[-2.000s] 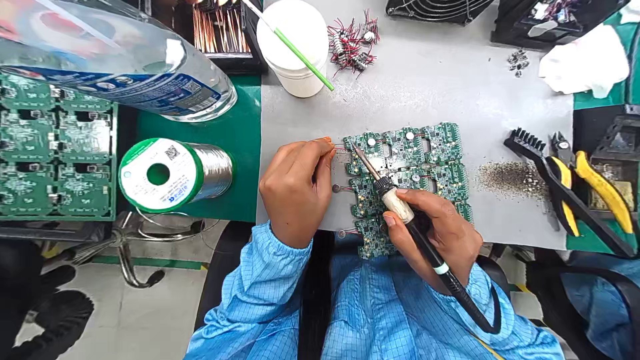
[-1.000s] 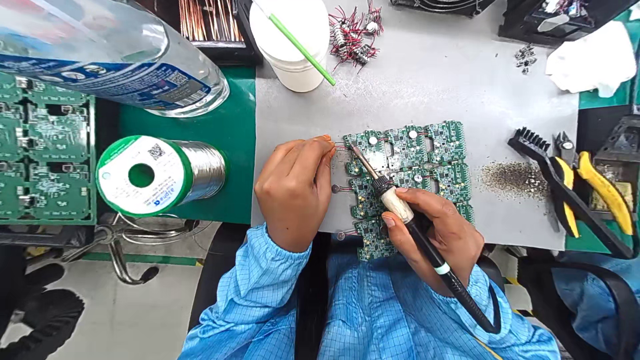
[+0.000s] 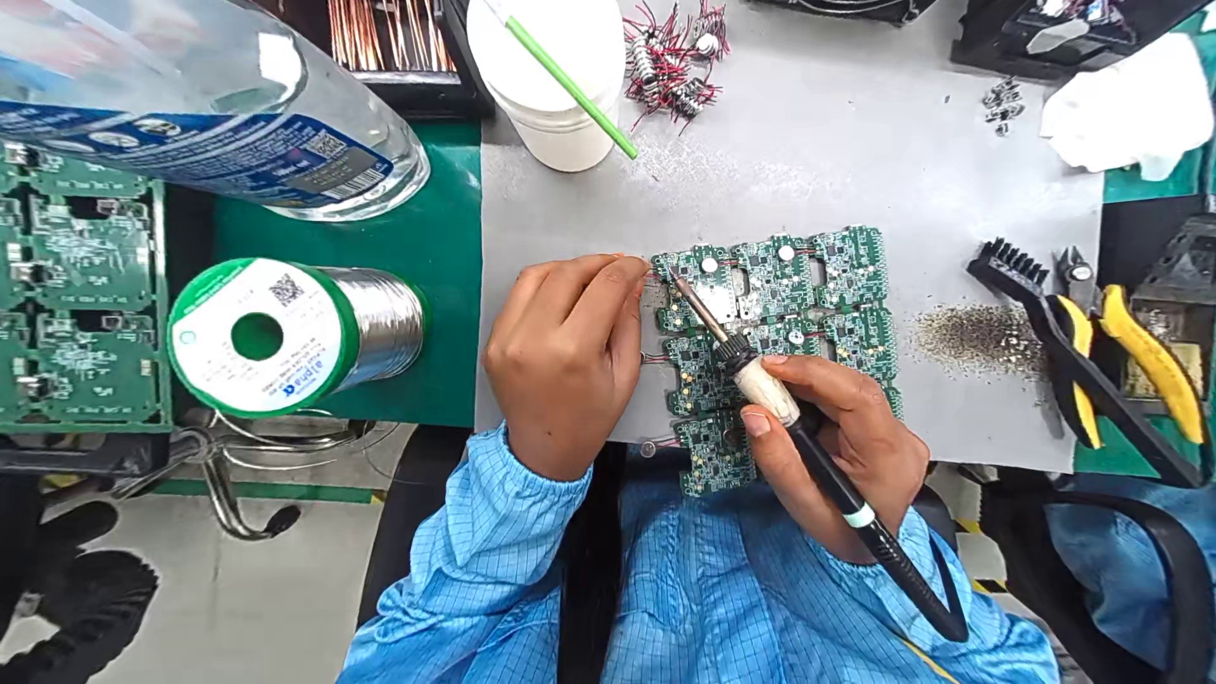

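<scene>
A panel of green circuit boards (image 3: 779, 285) lies on the grey mat in front of me. My right hand (image 3: 831, 446) grips a soldering iron (image 3: 768, 391), its tip touching or just above the panel's upper left board. At that board's left edge, my left hand (image 3: 575, 356) pinches thin red and dark wires (image 3: 651, 275) between thumb and forefinger; what they lead to is hidden by the fingers. Below it, a small round component (image 3: 648, 449) on wires sticks out from the panel's left side. Small white round parts (image 3: 710, 265) sit on several boards.
Left are a solder wire spool (image 3: 375, 318), a plastic bottle (image 3: 313, 142) and more circuit boards (image 3: 85, 256). Behind stand a white tub (image 3: 560, 123) with a green stick (image 3: 570, 85) and a pile of wired components (image 3: 670, 66). Right lie a black brush (image 3: 1035, 304), yellow-handled cutters (image 3: 1149, 361) and white tissue (image 3: 1130, 104).
</scene>
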